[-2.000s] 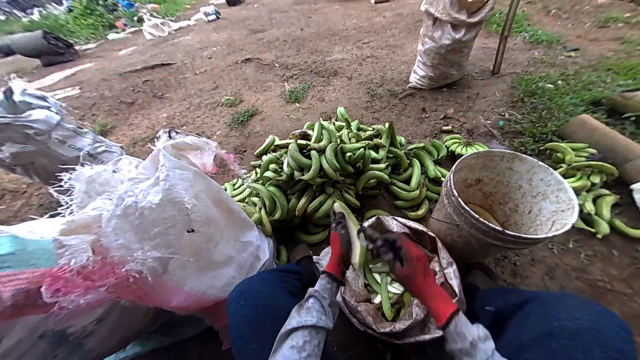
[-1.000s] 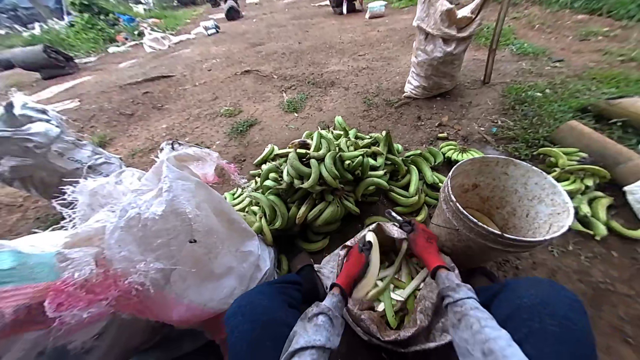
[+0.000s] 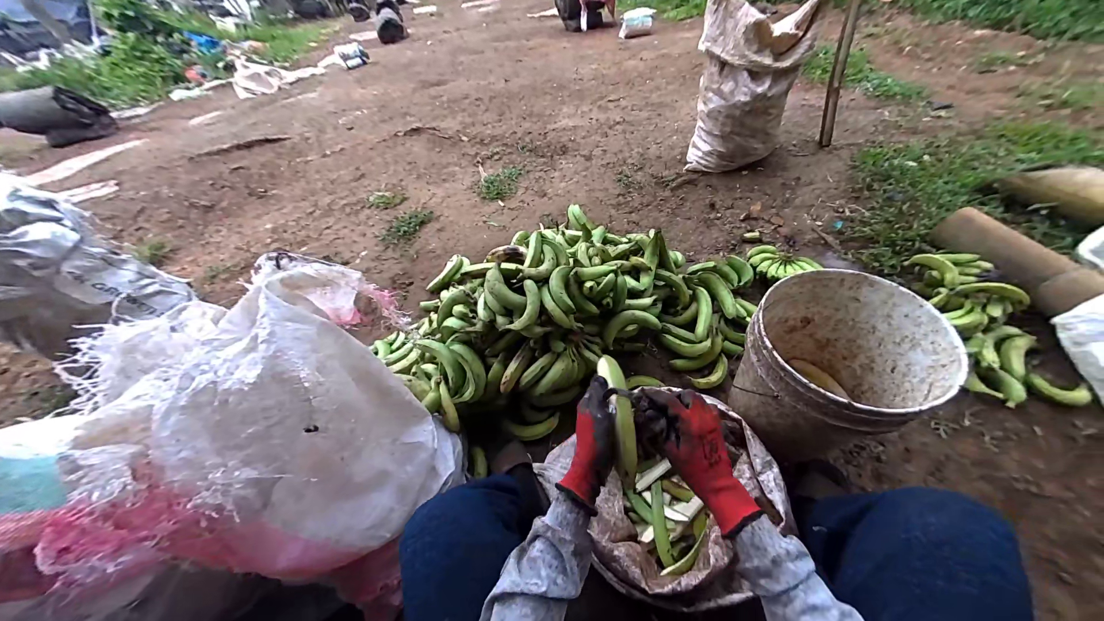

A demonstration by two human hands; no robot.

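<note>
In a red and black work glove, my left hand (image 3: 595, 435) grips a green plantain (image 3: 621, 423) held upright above an open woven sack (image 3: 621, 552). My right hand (image 3: 694, 444), gloved alike, is closed at the plantain's right side; a small dark thing, too blurred to name, shows at its fingertips. Green peel strips (image 3: 661, 522) and pale pieces lie in the sack between my knees. Just beyond it is a large heap of green plantains (image 3: 552, 302).
A dirty white bucket (image 3: 776, 397) with a plantain inside stands right of the sack. Large white and pink sacks (image 3: 285, 414) lie at left. Farther off stand a filled sack (image 3: 742, 103) and a wooden stick (image 3: 839, 73). More plantains (image 3: 992, 345) lie at right, near a brown cylinder (image 3: 1009, 250).
One second ago a peeled, pale plantain was in my left hand low over the sack, with my right hand up beside the heap. Now a green-skinned one is held upright, and my hands are close together.
</note>
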